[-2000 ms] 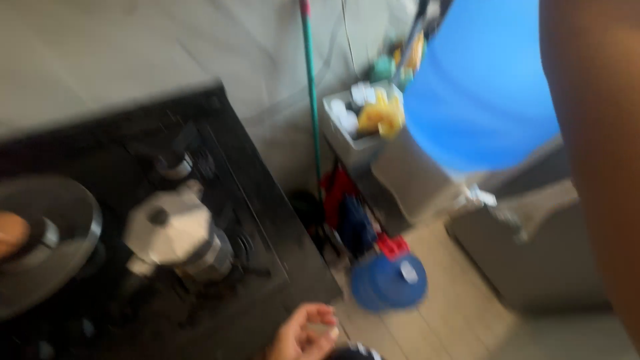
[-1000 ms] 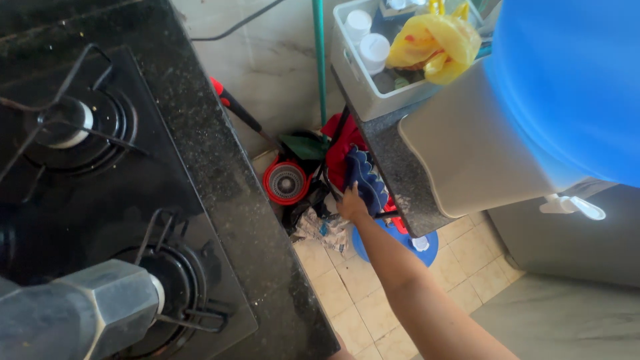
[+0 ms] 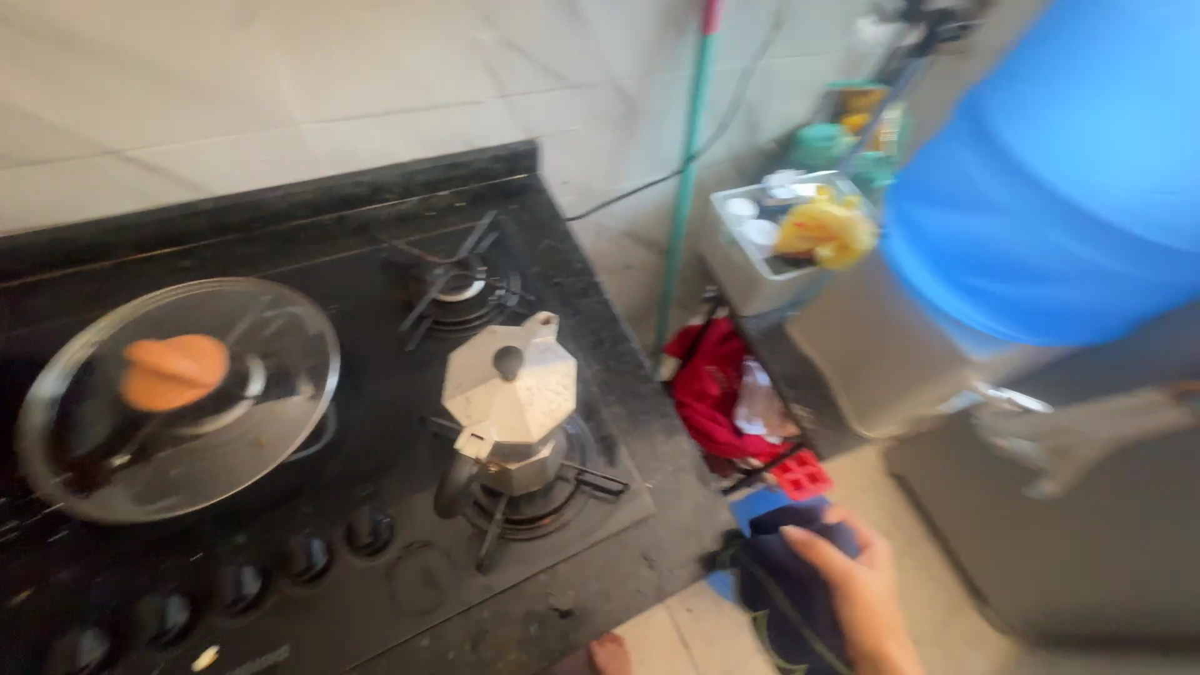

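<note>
My right hand (image 3: 858,581), at the lower right, grips a dark navy cloth (image 3: 792,586) that hangs down beside the corner of the black stone counter. My left hand is not in view. Left of the cloth, an aluminium moka pot (image 3: 511,389) stands on the front right burner of the black gas hob. A glass lid with an orange knob (image 3: 176,372) lies over the left burner. Behind the held cloth, a red cloth (image 3: 708,384) is bunched below the side shelf, with a red plastic grid-like piece (image 3: 802,475) near it. The picture is blurred.
The black stone counter's edge (image 3: 628,366) runs between me and the floor gap. A white bin (image 3: 773,272) holds a yellow plastic bag (image 3: 830,230). A large blue container (image 3: 1041,178) stands at the upper right. A green pole (image 3: 689,178) leans on the wall. A bare foot (image 3: 609,653) shows below.
My right hand, which was reaching to the patterned blue and red cloths by the counter one second ago, now holds the navy cloth nearer to me. The view has swung back toward the hob.
</note>
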